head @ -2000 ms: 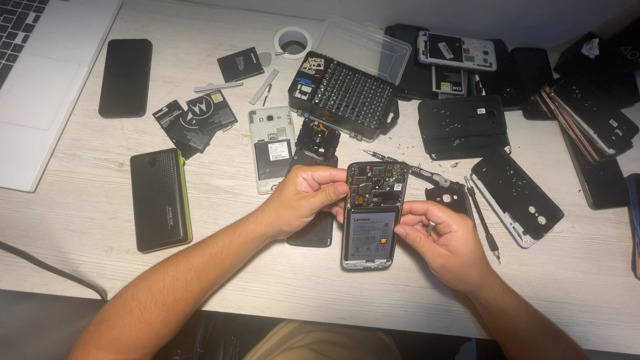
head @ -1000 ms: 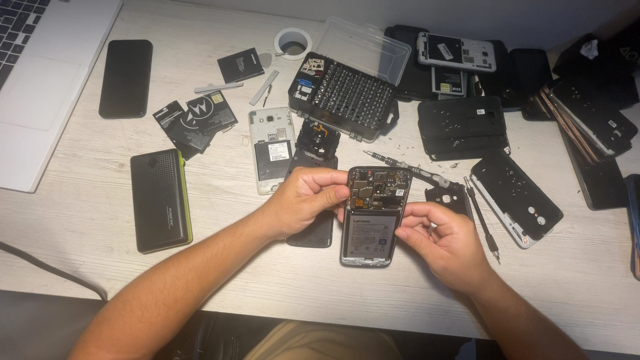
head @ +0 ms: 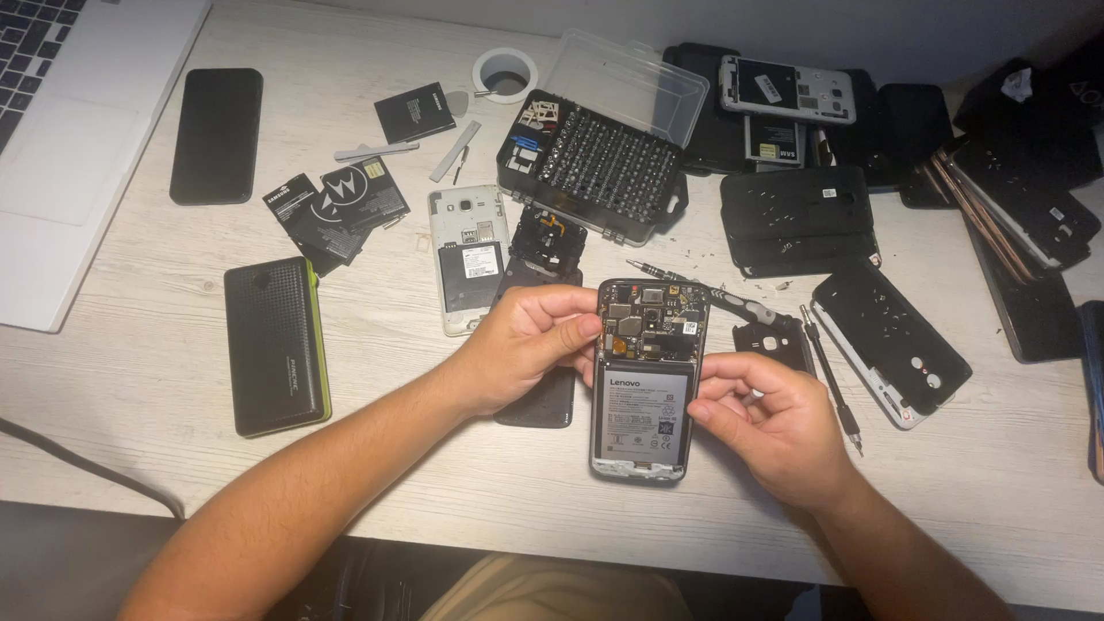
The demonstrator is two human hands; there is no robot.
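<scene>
An opened smartphone [head: 642, 423] with its circuit board and Lenovo battery exposed is held upright between both hands, board end away from me. My left hand [head: 543, 336] grips its upper left edge, thumb at the board. My right hand [head: 768, 418] holds the right edge beside the battery. Just left of it, partly under my left hand, lies a dark phone part [head: 539, 410]. Behind the held phone rests a precision screwdriver [head: 720, 297]; a thin double-ended tool [head: 832, 379] lies to the right, beside a black phone part with cutouts [head: 763, 342].
An open screwdriver bit case [head: 604, 168] stands behind, near a tape roll [head: 504, 76]. Loose batteries [head: 345, 207], a white phone body [head: 470, 259], a power bank [head: 276, 345] and a black phone [head: 216, 136] lie left. Phone backs with small screws [head: 798, 220] and stacked phones [head: 1018, 207] occupy the right.
The held phone has tilted slightly between my fingers. Both hands keep nearly the same position and grip.
</scene>
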